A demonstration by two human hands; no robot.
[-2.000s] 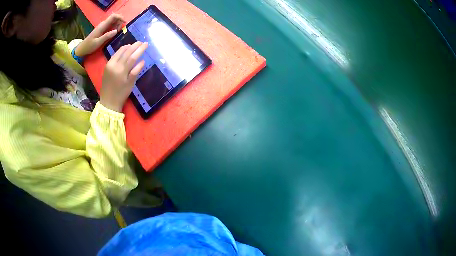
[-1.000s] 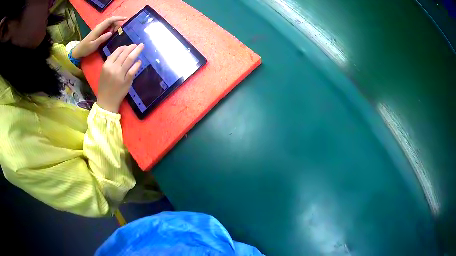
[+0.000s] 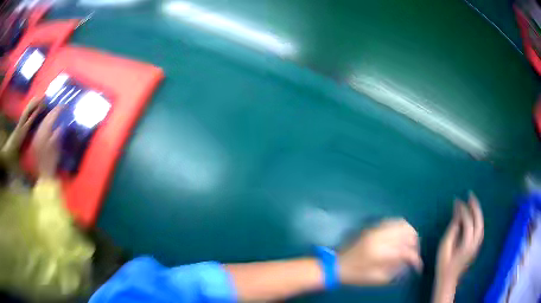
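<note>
The frame is blurred. My left hand point(image 3: 379, 251), with a blue band at the wrist, is over the green work surface point(image 3: 249, 160) at the lower right. Its fingers are curled, and blur hides whether it holds something. My right hand point(image 3: 462, 237) is just right of it, fingers extended and partly apart, with nothing visible in it. A parts tray with a blue rim point(image 3: 513, 248) and pale inside is cut off at the right edge, beside my right hand.
At the left, a person in a yellow smock point(image 3: 47, 237) has hands at a tablet point(image 3: 77, 127) on a red-orange foam pad point(image 3: 127, 89). Another tablet point(image 3: 26, 68) lies on a pad behind. Red items point(image 3: 528, 35) show at the right edge.
The view has swung right, so the neighbour's pad and tablet sit farther left. Both my hands and the blue-rimmed tray have come into view.
</note>
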